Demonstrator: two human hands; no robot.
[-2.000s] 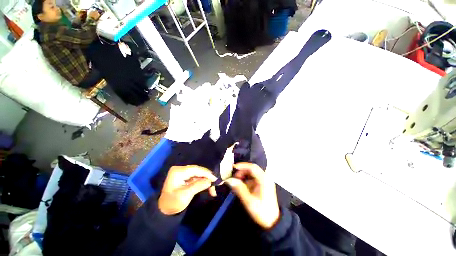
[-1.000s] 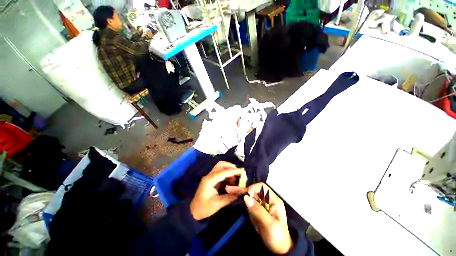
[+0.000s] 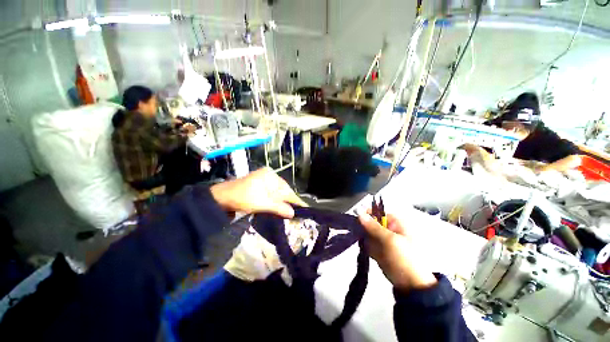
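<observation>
Dark fabric strips [image 3: 328,248] hang in loops between my two hands, above the corner of the white table. My left hand [image 3: 257,194] holds them at the left, with its palm down. My right hand [image 3: 391,247] pinches them at the right. Small thread snips [image 3: 379,212] with dark pointed blades and a yellow part stick up from my right hand. The lower ends of the strips run into dark cloth at the bottom of the view.
A blue crate [image 3: 194,297] is below at the left, beside white scraps [image 3: 257,252]. A sewing machine [image 3: 528,284] stands at the right. A seated person [image 3: 144,143] is at the left by a white sack [image 3: 83,163]. Another person [image 3: 542,137] is at the back right.
The view has tilted up. My hands have moved up and apart, and the strips now stretch between them. The back of the room and the second person now show.
</observation>
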